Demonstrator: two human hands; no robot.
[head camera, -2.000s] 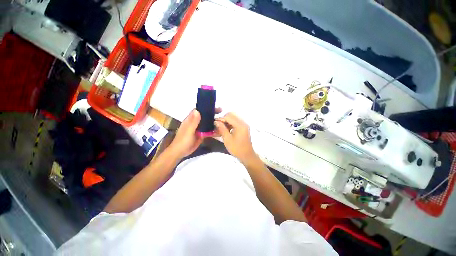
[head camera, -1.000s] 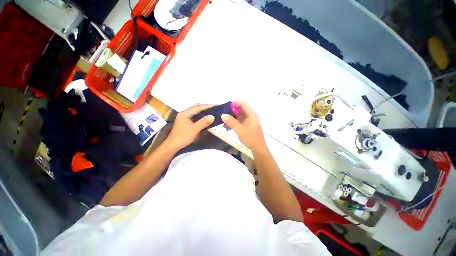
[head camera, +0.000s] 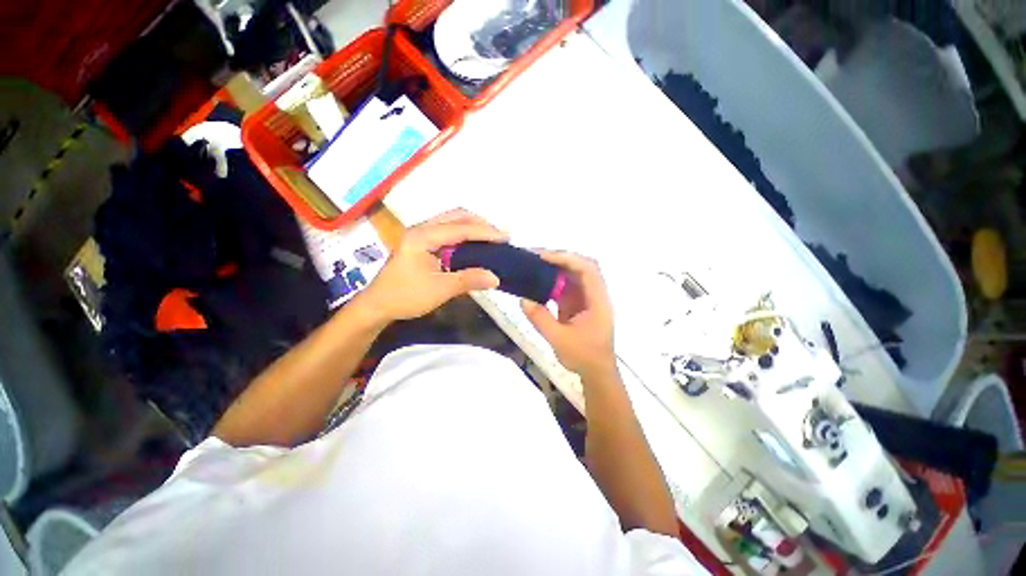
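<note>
A black thread cone (head camera: 503, 268) with bright pink ends is held level between my two hands, above the front edge of the white sewing table (head camera: 563, 146). My left hand (head camera: 433, 268) is closed around its left end, with the thumb along its near side. My right hand (head camera: 576, 315) holds the right end, fingers at the pink rim and thumb below. No thread end can be made out.
Orange-red baskets (head camera: 456, 113) with papers and a white disc stand at the table's far left. A white sewing machine (head camera: 838, 450) stands right. A pale trough (head camera: 900, 191) with dark fabric lies beyond the table. Dark garments (head camera: 214, 281) are heaped at left.
The cone has gone from upright to lying level, and my right hand has moved from its side to its right end. The view has turned, so the table and machine appear rotated.
</note>
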